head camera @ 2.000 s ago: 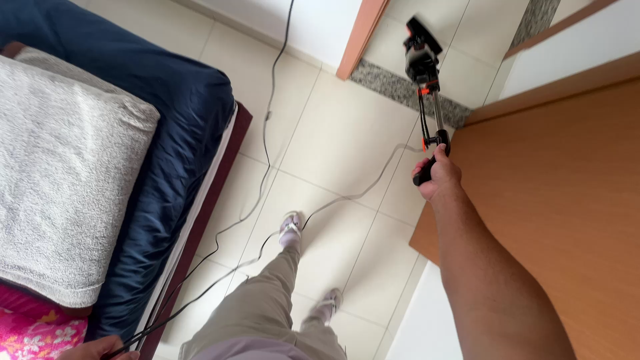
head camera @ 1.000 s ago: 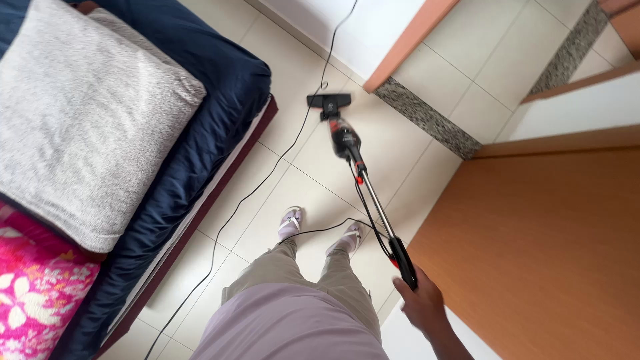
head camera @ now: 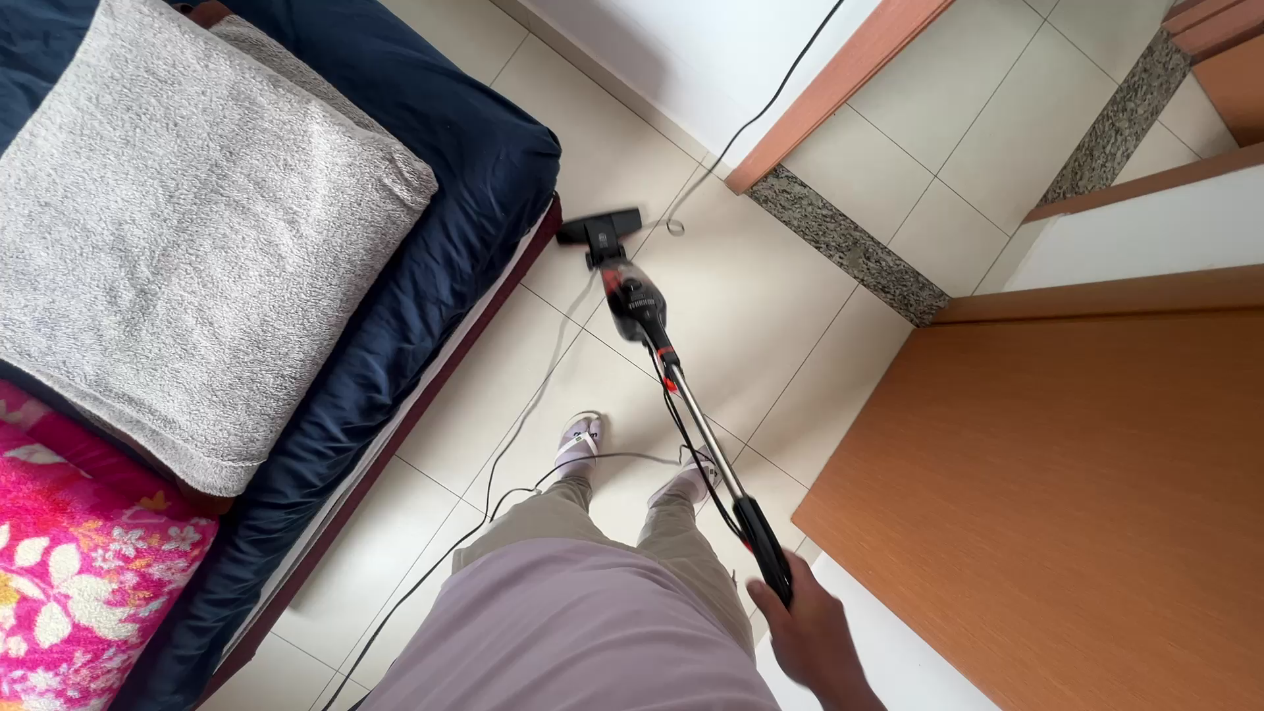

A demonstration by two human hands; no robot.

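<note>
My right hand (head camera: 812, 624) is closed around the black handle of a corded stick vacuum cleaner (head camera: 634, 301), at the lower right of the head view. From the handle a metal tube runs up and left to the dark motor body. The vacuum's flat black floor head (head camera: 599, 227) lies on the tiles beside the corner of the bed. A thin power cord (head camera: 533, 403) runs over the floor, past my feet and down to the bottom edge. My left hand is out of the frame.
A bed with a navy sheet (head camera: 474, 128) fills the left side, bearing a folded grey blanket (head camera: 217, 227) and a pink floral blanket (head camera: 79, 583). A brown wooden door (head camera: 1066, 494) stands at right. A granite threshold (head camera: 849, 242) crosses the doorway. The cord also runs along the white wall.
The vacuum's floor head has moved from the doorway to the bed's corner, across the tiles. My left hand, holding the cord at the lower left two seconds ago, has left the view.
</note>
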